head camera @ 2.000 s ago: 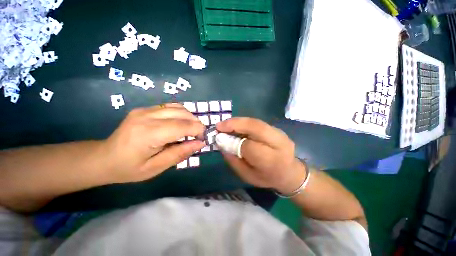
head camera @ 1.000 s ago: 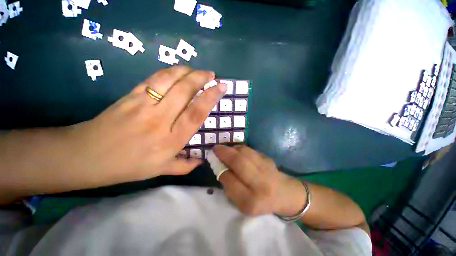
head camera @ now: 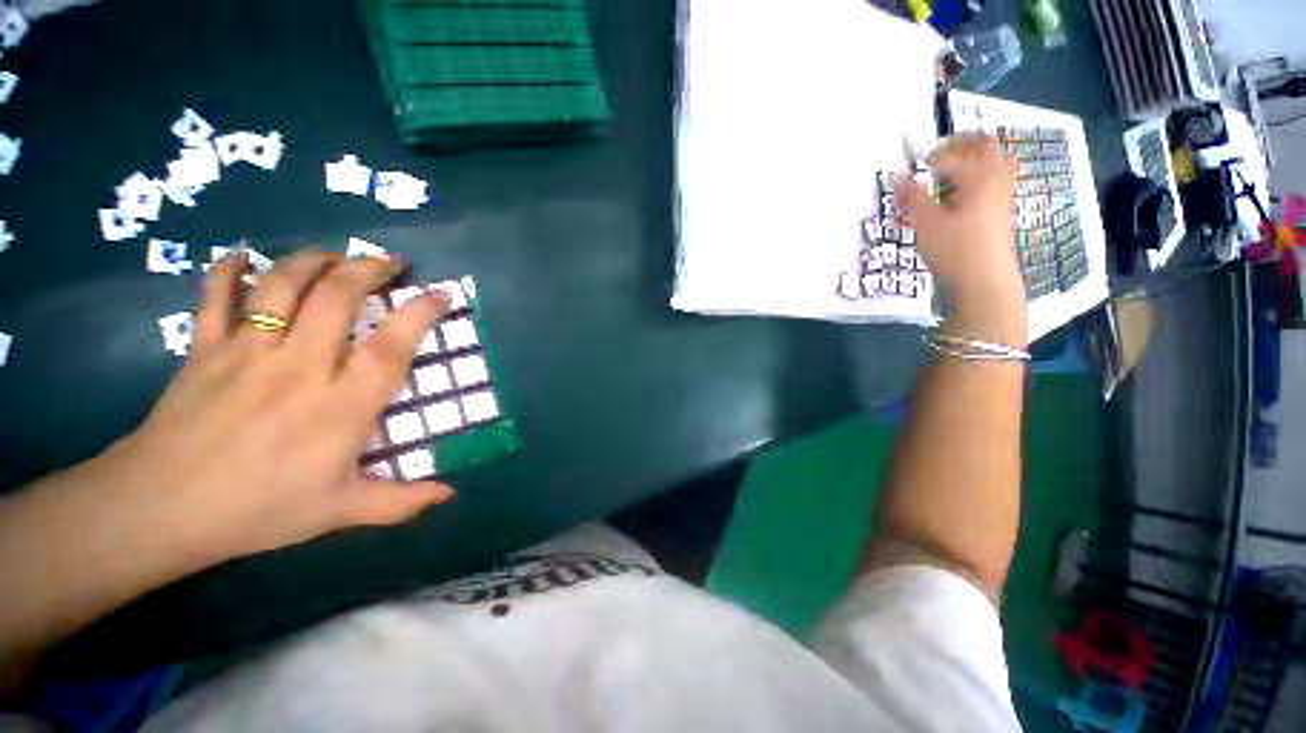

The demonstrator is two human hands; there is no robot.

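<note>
My left hand lies spread over the left part of a green circuit board panel, fingers apart. Rows of white square parts cover most of the panel's visible area; bare green shows at the lower right corner. My right hand is at the right, over the edge between a white sheet stack and a tray of parts. Its fingertips are close together by the dark-edged square parts on the stack; whether they hold one cannot be told.
Loose tabbed white pieces lie beyond my left hand. A stack of green panels is at the back. A clear bottle stands at the back right, with dark equipment farther right. A red object is low at the right.
My right hand has left the panel and moved right to the sheet stack and tray. My left hand stays over the panel, its fingers more spread. The view has turned right.
</note>
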